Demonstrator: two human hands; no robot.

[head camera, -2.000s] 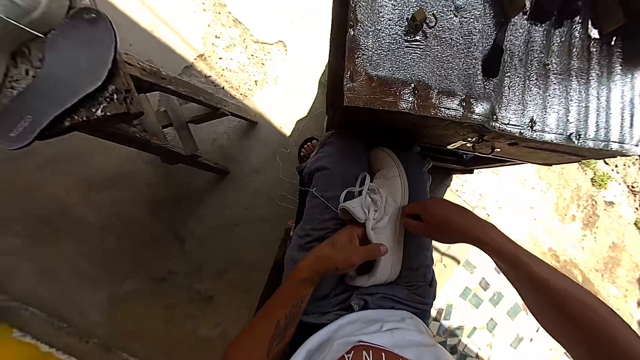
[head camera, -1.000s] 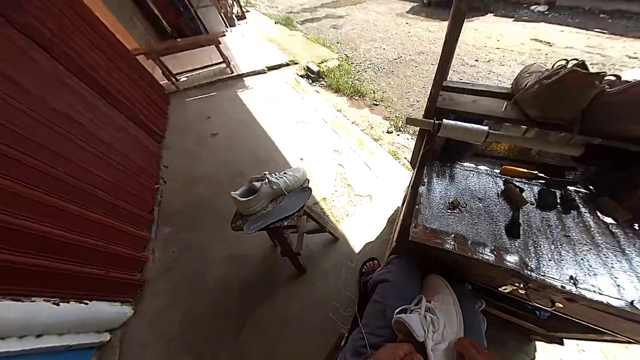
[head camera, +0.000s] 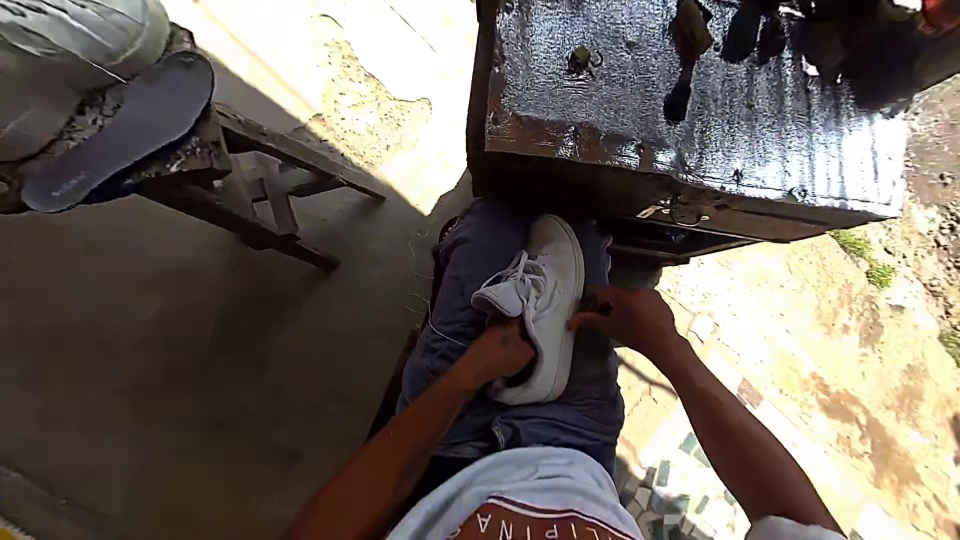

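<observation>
A white lace-up sneaker [head camera: 559, 300] lies on its side across my lap, toe pointing away from me. My left hand [head camera: 504, 349] reaches into the shoe's opening, fingers hidden inside. At the outer edge of the sole is my right hand [head camera: 619, 315], fingers bent and slightly blurred; whether it pinches something there cannot be told. A thin pale thread [head camera: 444, 334] trails from near my left hand over my trouser leg to the left.
A dark insole [head camera: 124, 135] and another light shoe [head camera: 82, 45] rest on a wooden stool [head camera: 277, 150] at upper left. A metal-topped wooden box [head camera: 600, 112] stands beyond my knees, with dark items on top and a partly open drawer [head camera: 667, 244].
The view swung up toward the stool and street, then back down to my lap. The sneaker stays on my lap throughout.
</observation>
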